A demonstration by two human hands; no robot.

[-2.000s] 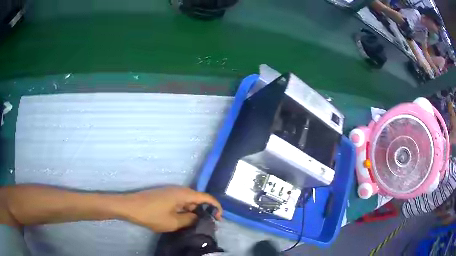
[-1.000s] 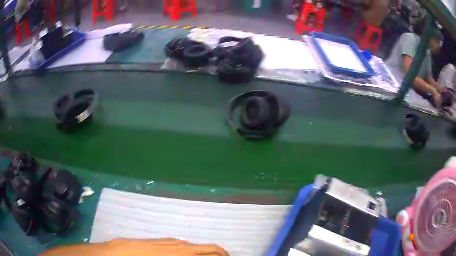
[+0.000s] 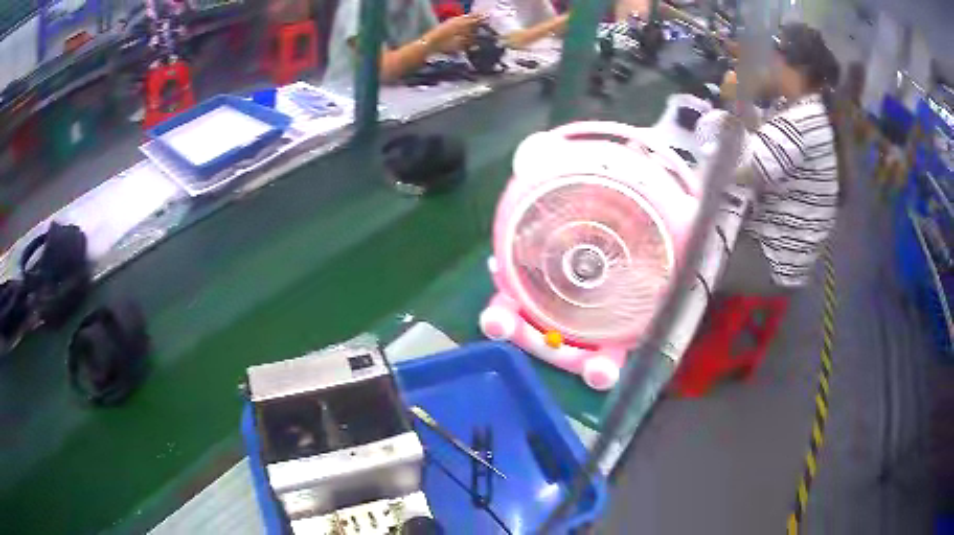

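No hand shows in this frame. Nearest in front of me, a silver-and-black box, likely a screw feeder, stands in the left part of a blue plastic tray. Its top is open and a metal ledge is on its near side, cut by the bottom edge. A dark round object shows beside the ledge. A thin rod and dark two-legged tweezers or pliers lie in the tray to the right of the box.
A pink fan stands behind the tray. Black headphones and another dark headphone lie on the green belt. A blurred grey pole crosses the right. Seated people, a red stool and white sheet show.
The view has swung up and to the right. The feeder and tray now lie lower left and the fan is central. My hand, seen earlier over the white sheet, has left the picture.
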